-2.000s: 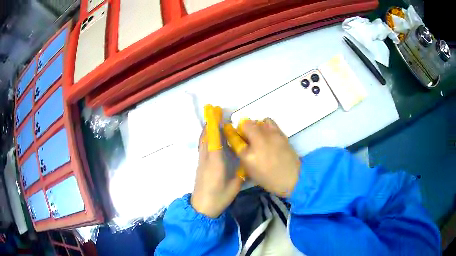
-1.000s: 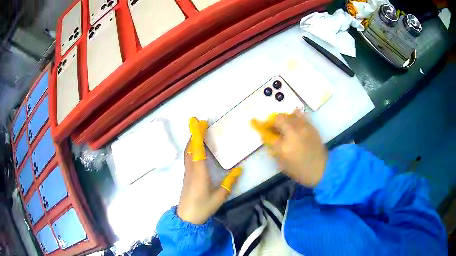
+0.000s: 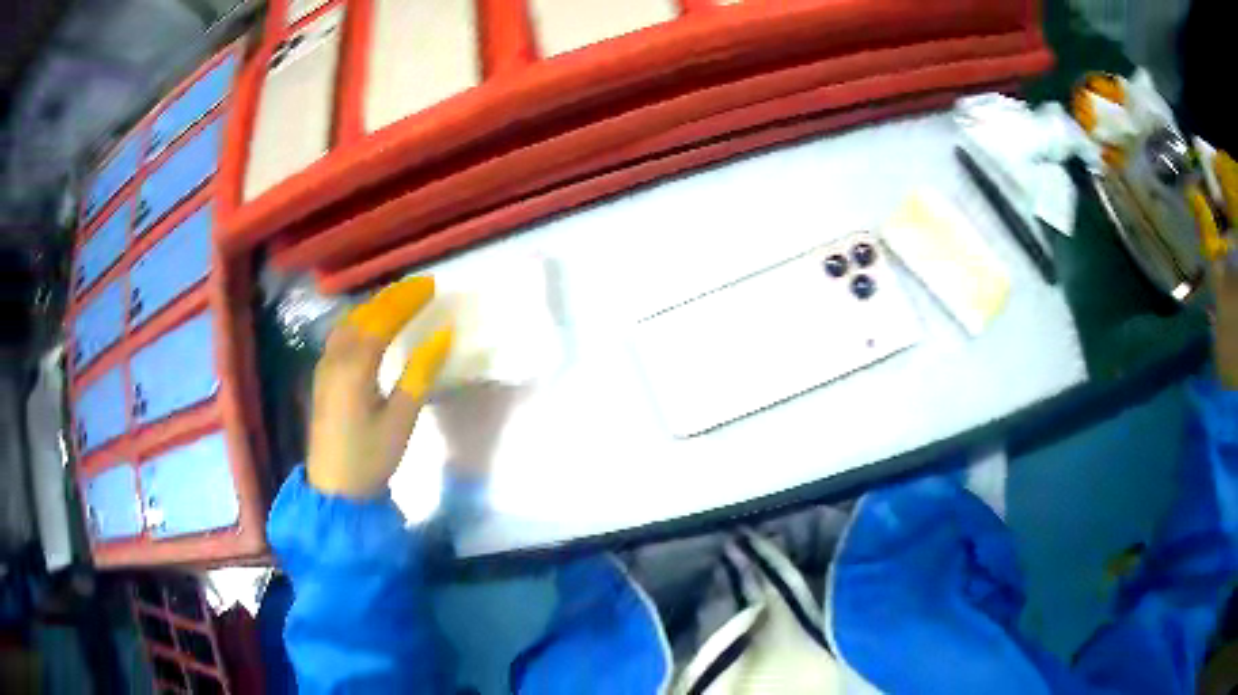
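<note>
A pale phone back panel point(image 3: 774, 346) lies on the white mat, its three dark lens circles at the upper right end. A stack of white wipes point(image 3: 496, 319) lies to its left. My left hand point(image 3: 367, 394), with orange-yellow finger cots, is at the stack's left edge, thumb and finger on it; whether it grips a wipe is unclear. My right hand point(image 3: 1219, 224) is at the far right edge, cut off and blurred, beside the metal dispenser container point(image 3: 1147, 224); its hold is not clear.
Stacked red trays point(image 3: 652, 129) with pale panels stand behind the mat point(image 3: 584, 475). A red tray point(image 3: 231, 394) with bluish panels is at left. A cream pad point(image 3: 950, 261), a thin black stick point(image 3: 1005, 215) and a crumpled wipe point(image 3: 1039, 149) lie at right.
My left hand has moved left from the panel's end to the wipe stack. My right hand has left the panel for the container at far right. The camera view has shifted.
</note>
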